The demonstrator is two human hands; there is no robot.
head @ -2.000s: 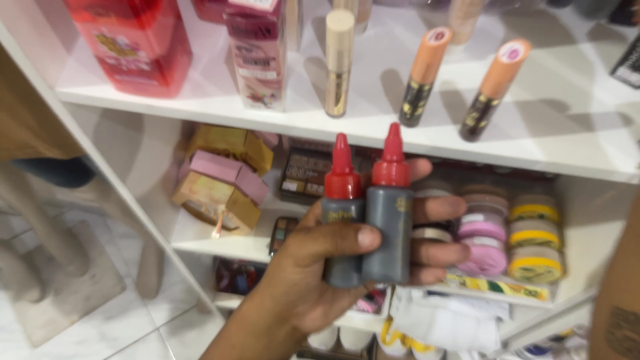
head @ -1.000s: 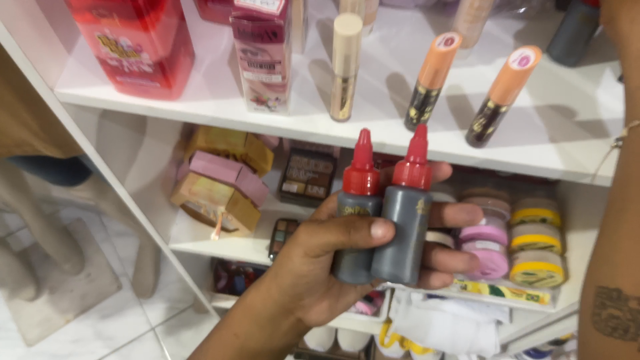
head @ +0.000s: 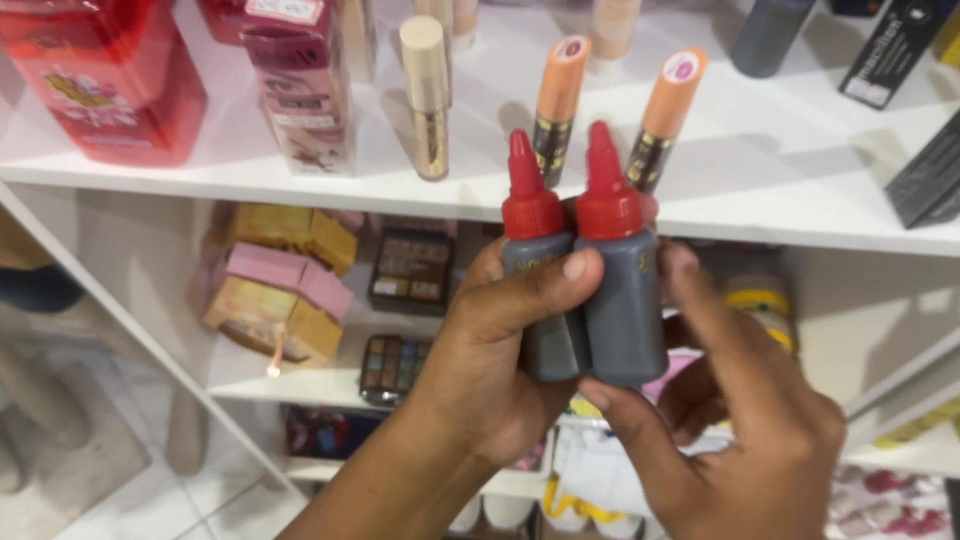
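Observation:
My left hand [head: 487,345] holds two dark grey squeeze bottles with pointed red caps, side by side and upright; its thumb lies across the left bottle [head: 555,330]. The right bottle [head: 622,307] shows most of its front. Around that right bottle is my right hand [head: 735,420], its thumb near the base and its index finger beside the upper side; whether it grips the bottle is unclear. Behind the caps, two orange-capped tubes [head: 564,82] [head: 675,97] stand on the upper white shelf. A similar dark grey bottle [head: 769,37] stands farther back.
The upper shelf [head: 480,199] also holds a red container [head: 112,90], a pink box [head: 300,97], a gold-capped tube [head: 427,97] and black boxes [head: 892,52]. Below are hexagonal boxes [head: 277,307], makeup palettes [head: 411,270] and yellow-banded jars [head: 757,300]. A mannequin's legs [head: 187,420] show at left.
My right hand has come in from the right to the bottles. A dark grey bottle now stands on the upper shelf, near where my right hand was one second ago. My left hand still holds both bottles.

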